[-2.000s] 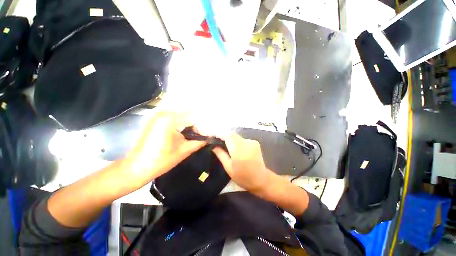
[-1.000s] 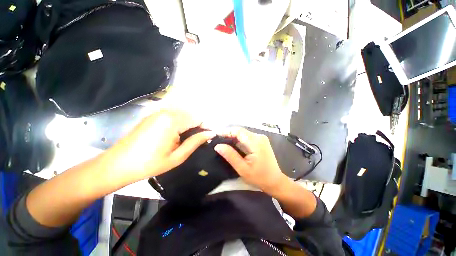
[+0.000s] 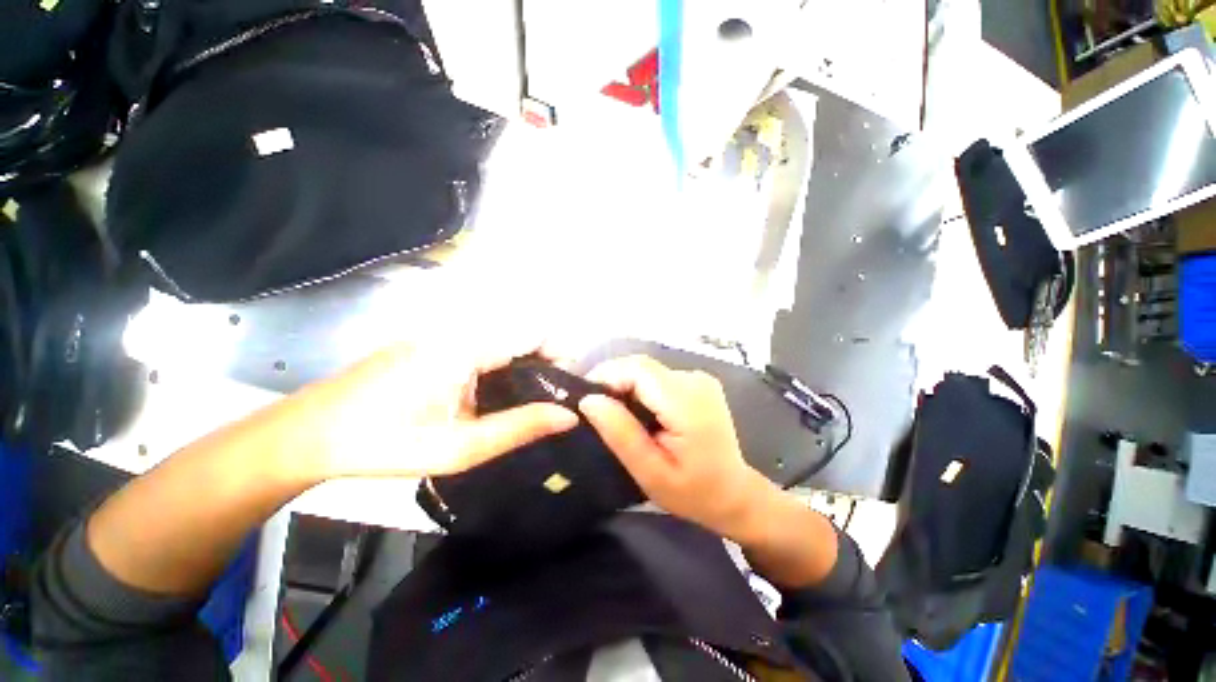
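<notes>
A black pocket panel (image 3: 534,493) with a small yellow sticker lies at the table's front edge, against my lap. My left hand (image 3: 414,413) holds its upper left edge, thumb along the top; part of the hand is washed out by glare. My right hand (image 3: 680,433) grips the upper right edge between thumb and fingers. The thumb tips nearly meet at the folded upper edge, where a small pale mark shows. The white glare of the machine work light hides the needle area beyond my hands.
Bag bodies (image 3: 294,173) pile at the left. A blue air hose (image 3: 671,80) crosses the machine head. Thread snips (image 3: 800,397) with black cord lie on the dark grey plate (image 3: 854,267). Black panels (image 3: 963,493) are stacked right, below a tablet (image 3: 1120,147). Blue bins (image 3: 1080,626) stand lower right.
The view has shifted slightly. My left thumb now lies straighter along the panel's upper edge, and more of the folded edge with a pale mark shows between my hands. Both hands keep hold.
</notes>
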